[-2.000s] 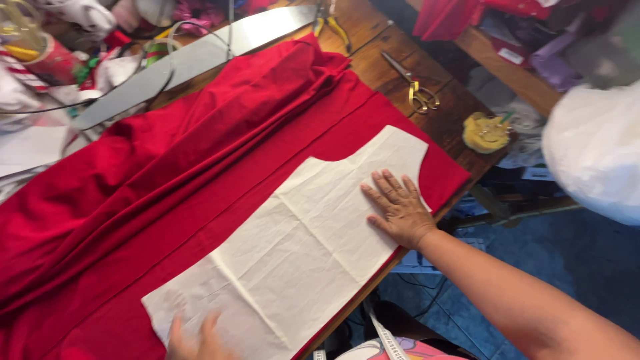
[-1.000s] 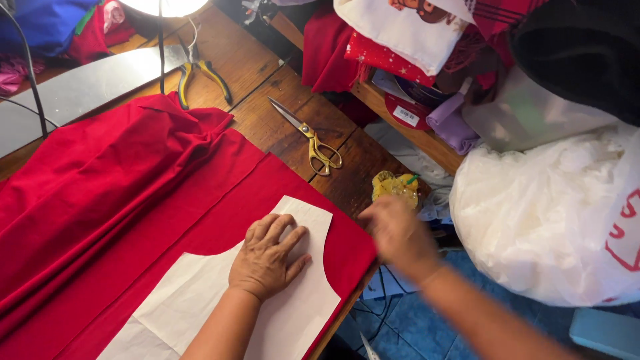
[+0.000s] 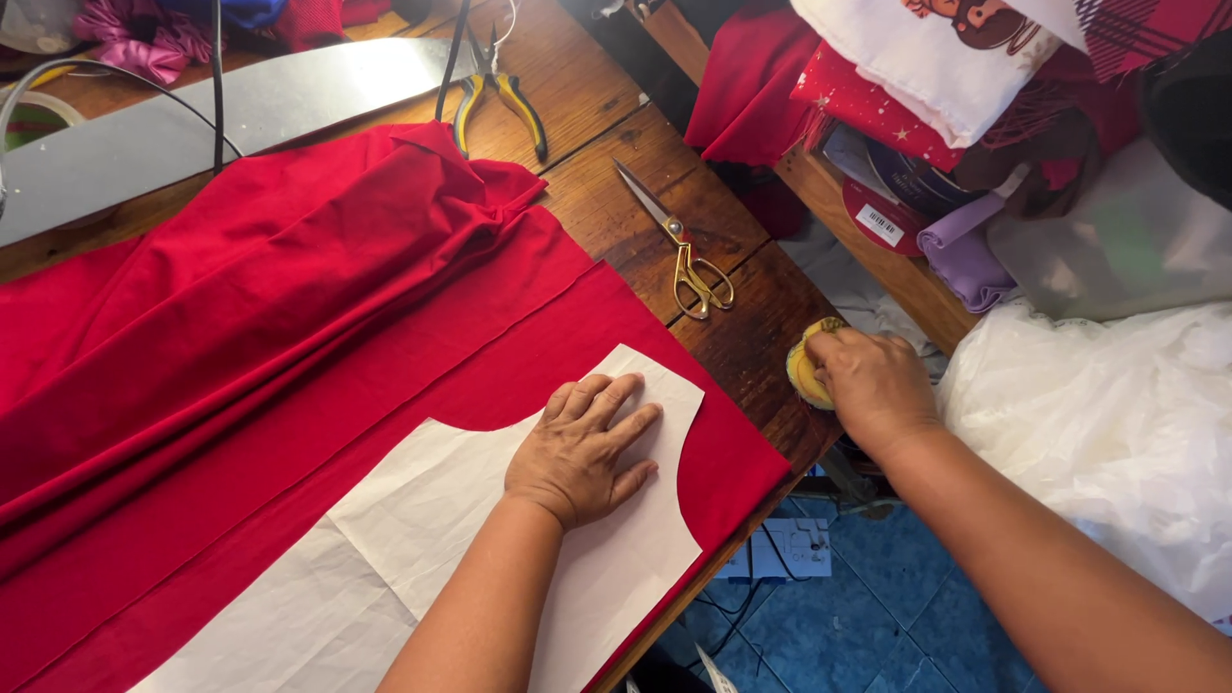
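Observation:
My left hand (image 3: 579,448) lies flat with spread fingers on a white paper pattern piece (image 3: 423,520), near its top end. The pattern lies on red fabric (image 3: 318,385), which is smooth under it and bunched in folds farther back. At the table's right corner, my right hand (image 3: 871,380) has its fingertips at a yellow pincushion (image 3: 811,366); whether they pinch a pin cannot be seen. Gold-handled fabric shears (image 3: 677,241) lie on the wooden table between the fabric and the pincushion, blades pointing back.
Yellow-and-black pliers (image 3: 500,96) and a long grey metal ruler (image 3: 231,115) lie at the back, with dark cables over them. On the right, a wooden shelf (image 3: 866,231) holds folded cloths, beside a large white plastic bag (image 3: 1107,433). Blue floor tiles (image 3: 866,597) show below.
Two seconds ago one hand was at the pattern's lower end and the other near its top. My right hand has since reached the pincushion, while my left hand stays on the pattern's top part.

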